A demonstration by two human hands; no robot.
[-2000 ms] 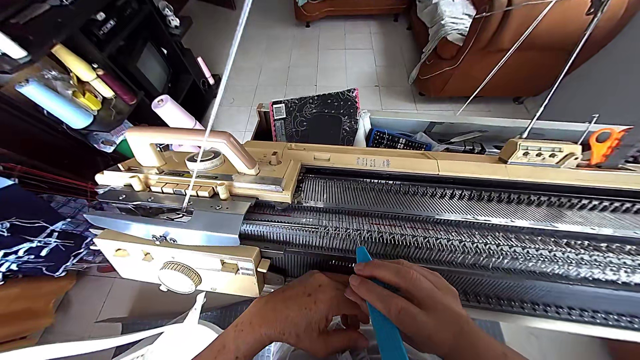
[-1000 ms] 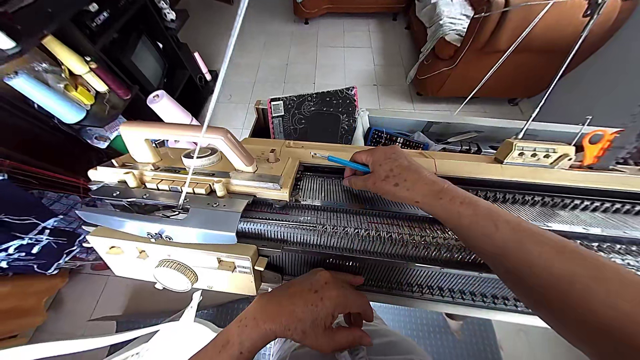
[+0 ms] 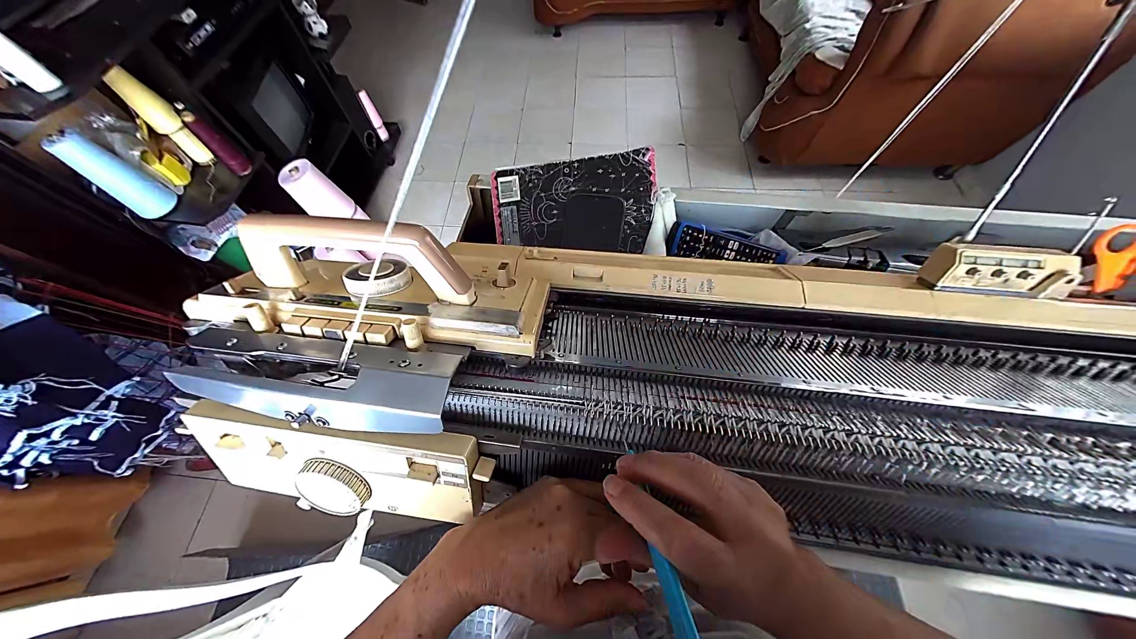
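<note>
My right hand (image 3: pixel 710 524) grips a blue-handled tool (image 3: pixel 670 581), its tip at the front needle bed (image 3: pixel 852 497) of a knitting machine. Close against it, my left hand (image 3: pixel 541 550) rests at the front edge of the bed with its fingers bent; whether it holds anything is hidden. The beige main carriage (image 3: pixel 497 328) with its pink-beige handle stands at the left end of the beds, above a metal arm plate (image 3: pixel 399 390) and the lower ribber carriage (image 3: pixel 426 470) with a round dial. A light yarn (image 3: pixel 417 142) runs down into the carriage.
Behind the machine are a black patterned box (image 3: pixel 577 204), a blue tray of small parts (image 3: pixel 723 243) and orange-handled scissors (image 3: pixel 1114 257). A beige row counter (image 3: pixel 1003 266) sits on the rear rail. Yarn cones (image 3: pixel 111 173) stand at the left, near dark fabric (image 3: pixel 80 382). White fabric (image 3: pixel 328 595) lies below.
My right hand has come back from the rear rail to the front bed beside my left hand, with the blue-handled tool still in it. My left hand has stayed near the front edge.
</note>
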